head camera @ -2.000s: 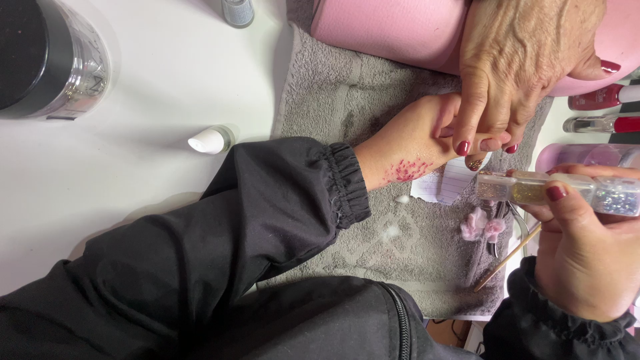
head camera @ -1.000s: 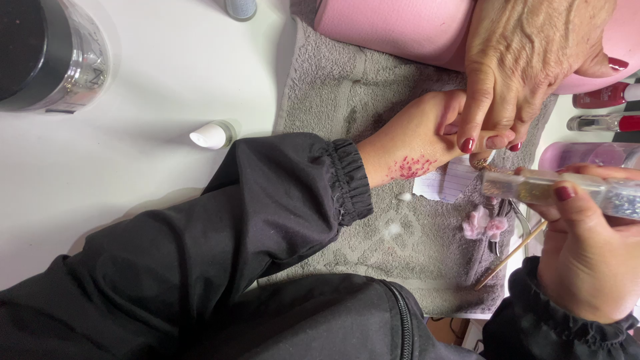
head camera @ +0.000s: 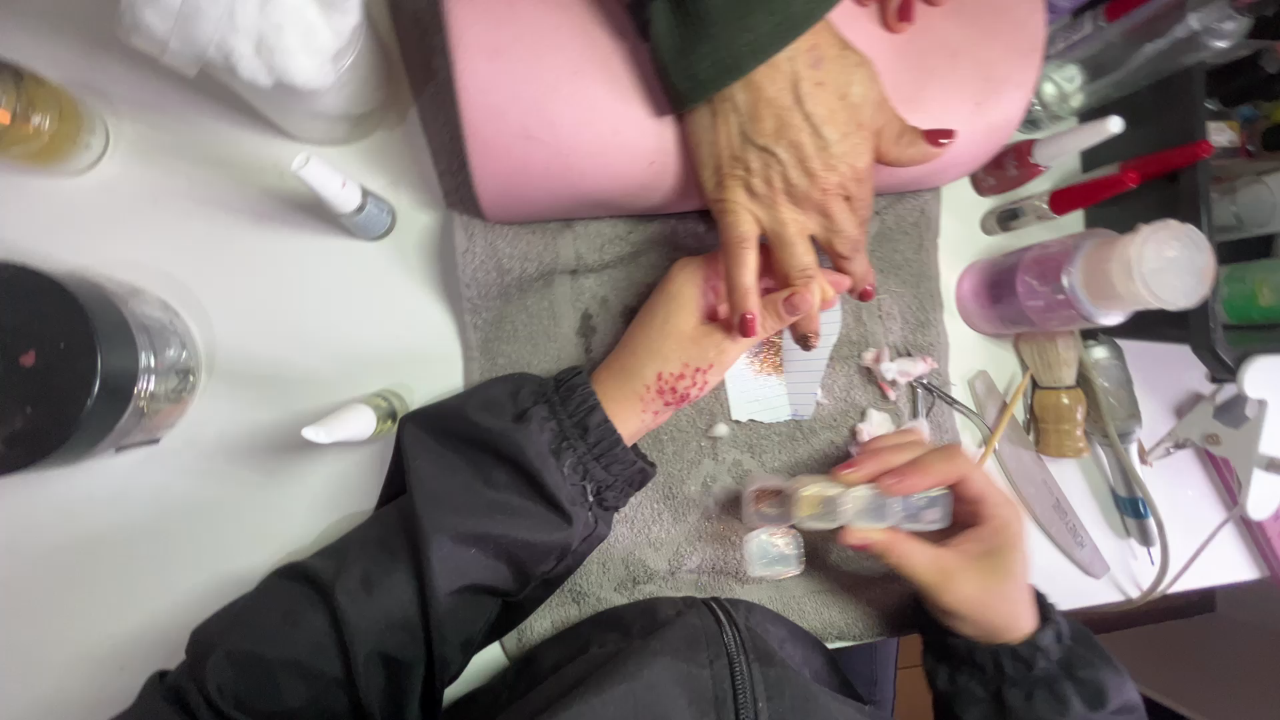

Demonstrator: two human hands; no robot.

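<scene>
My left hand (head camera: 715, 315) supports a finger of another person's hand (head camera: 790, 140), whose nails are dark red, one with brownish glitter. Red specks mark my left wrist. In my right hand (head camera: 950, 540) is a stacked row of small clear glitter jars (head camera: 840, 503), held low over the grey towel (head camera: 540, 290); the jar at its left end looks open and holds reddish-brown glitter. A square clear lid (head camera: 773, 553) lies just below that end. Copper glitter rests on a lined piece of paper (head camera: 805, 375) beneath the other person's fingertips.
Pink armrest (head camera: 580, 110) at the top. Rightward lie nail polish bottles (head camera: 1010, 165), a pink-purple bottle (head camera: 1040, 280), a brush (head camera: 1058, 400), a nail file (head camera: 1040, 480) and crumpled wipes (head camera: 895, 370). On the left stand a black-lidded jar (head camera: 50, 370), white-capped bottles (head camera: 345, 200) and a cotton container (head camera: 330, 80).
My right hand has moved the jar stack away from the other person's fingertips, down over the towel. The square lid now shows on the towel. The view has shifted and takes in more of the table.
</scene>
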